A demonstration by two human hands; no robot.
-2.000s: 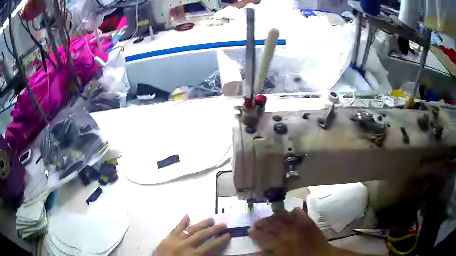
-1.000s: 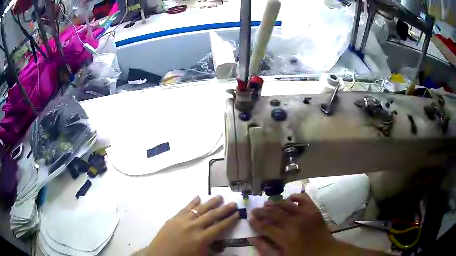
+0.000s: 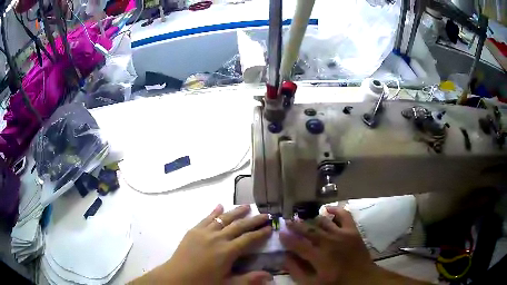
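Note:
A white panel [image 3: 269,240] lies under the needle area of the sewing machine [image 3: 344,167]. My left hand [image 3: 219,247] lies flat on its left side, fingers pointing at the presser foot [image 3: 275,222]. My right hand [image 3: 328,245] presses on its right side, fingertips just right of the foot. The label seen earlier on this panel is hidden, by my fingers or the machine head. Another white panel [image 3: 194,139] with a dark label [image 3: 177,164] lies behind and left.
Loose labels [image 3: 107,179] and a clear bag [image 3: 69,142] lie at left, above stacked white panels [image 3: 86,247]. Sewn panels [image 3: 383,220] sit right of the head. Snips [image 3: 453,261] with yellow-red handles lie further right. Two upright rods stand on the head.
Both hands have moved away from me toward the needle with the panel. The dark label between them has gone out of sight. The camera view has tilted lower.

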